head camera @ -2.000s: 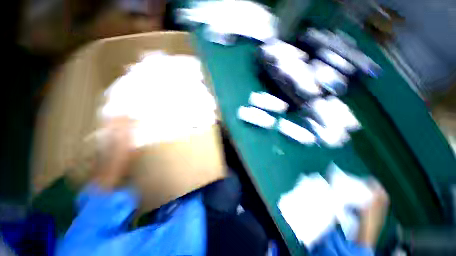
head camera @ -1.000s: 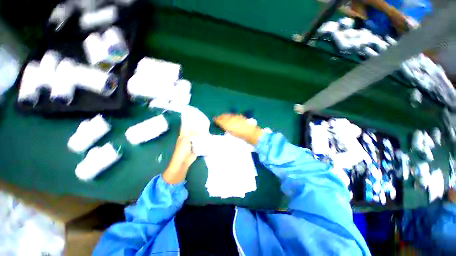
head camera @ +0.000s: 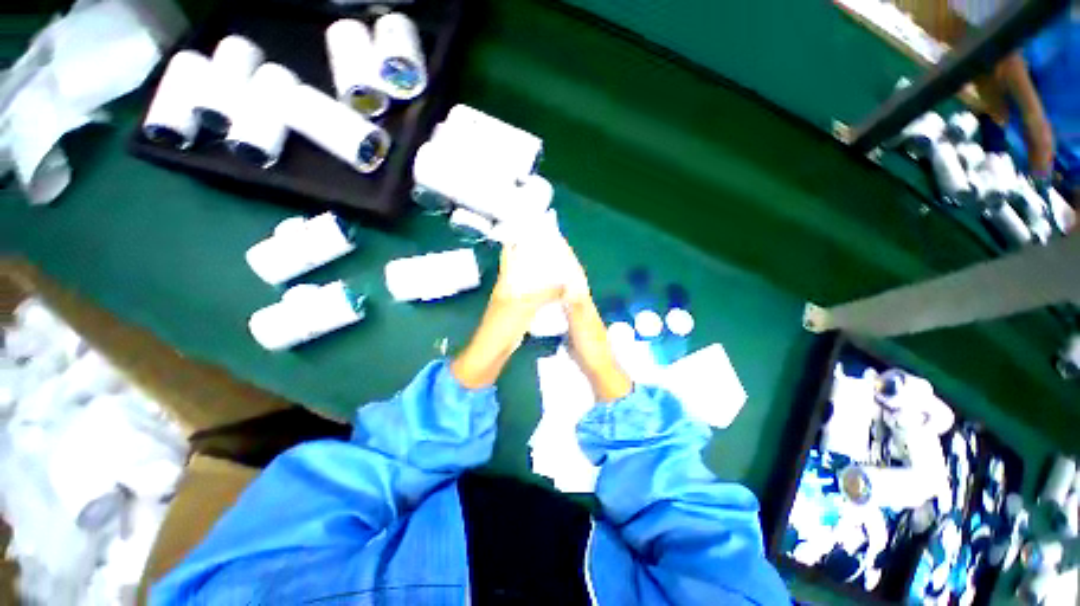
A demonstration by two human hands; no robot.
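My left hand (head camera: 512, 302) and my right hand (head camera: 580, 302) are together at mid-bench, both closed around a white cylinder unit (head camera: 539, 255). Glare hides its details and whether a sleeve is on it. White foam bags (head camera: 569, 444) lie flat on the bench under and beside my right forearm. More white units (head camera: 474, 160) lie just beyond my hands. Three separate white units lie to the left, one of them nearest my left hand (head camera: 432, 275). Small white discs (head camera: 648, 323) and dark discs lie right of my hands.
A black tray (head camera: 267, 178) with several white cylinders is at upper left, beside crumpled foam bags (head camera: 89, 71). An open carton (head camera: 195, 509) heaped with white pieces is at lower left. A divided tray (head camera: 799, 456) with discs is at right, below a metal upright (head camera: 947, 290). A person's arm shows at upper right.
The view has swung from the carton to the bench. Since one second ago, my right hand has closed in beside my left hand on the white unit. Discs now show to the right.
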